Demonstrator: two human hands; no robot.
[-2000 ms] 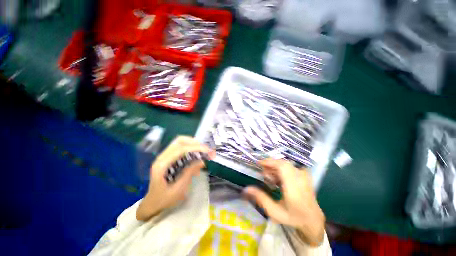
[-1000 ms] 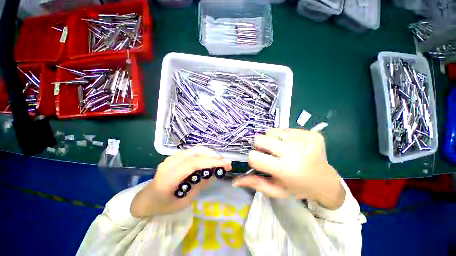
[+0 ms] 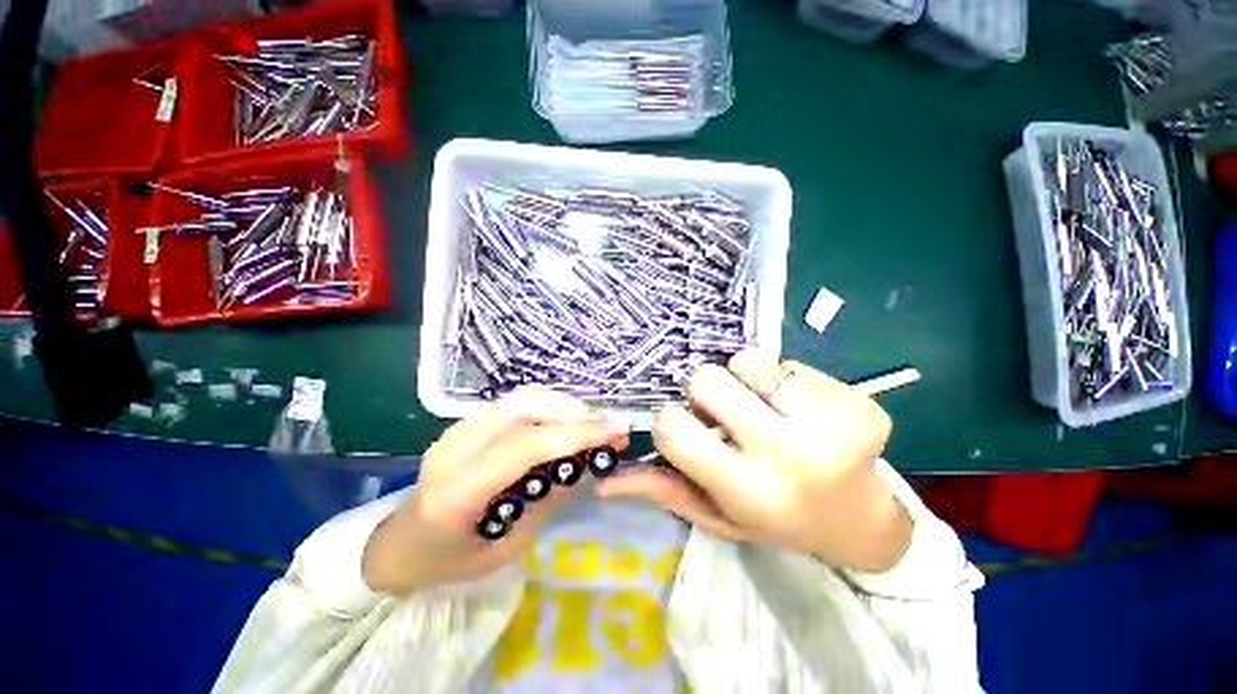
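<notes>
My left hand [image 3: 488, 475], at the near edge of the white parts tub [image 3: 611, 160], is closed around a row of several stepped pins [image 3: 536, 485]. Their dark ring ends with pale centres face up toward me. My right hand [image 3: 773, 454] is just to the right, curled around a slim stick, probably a marker pen [image 3: 889, 381], whose pale end sticks out to the right. Its other end shows thinly near the pins; whether it touches them I cannot tell. The tub is heaped with loose silver pins.
Red bins [image 3: 271, 305] with loose pins are at the left beside a thick black arm [image 3: 48, 271]. A small clear box [image 3: 631, 129] with pins in rows lies beyond the tub. A clear tub [image 3: 1031, 271] of pins is at the right. A white label [image 3: 822, 309] lies between.
The view has swung and steadied since the oldest frame. In the last second my right hand has shifted slightly, and more of the stick's pale end shows. My left hand still holds the pins.
</notes>
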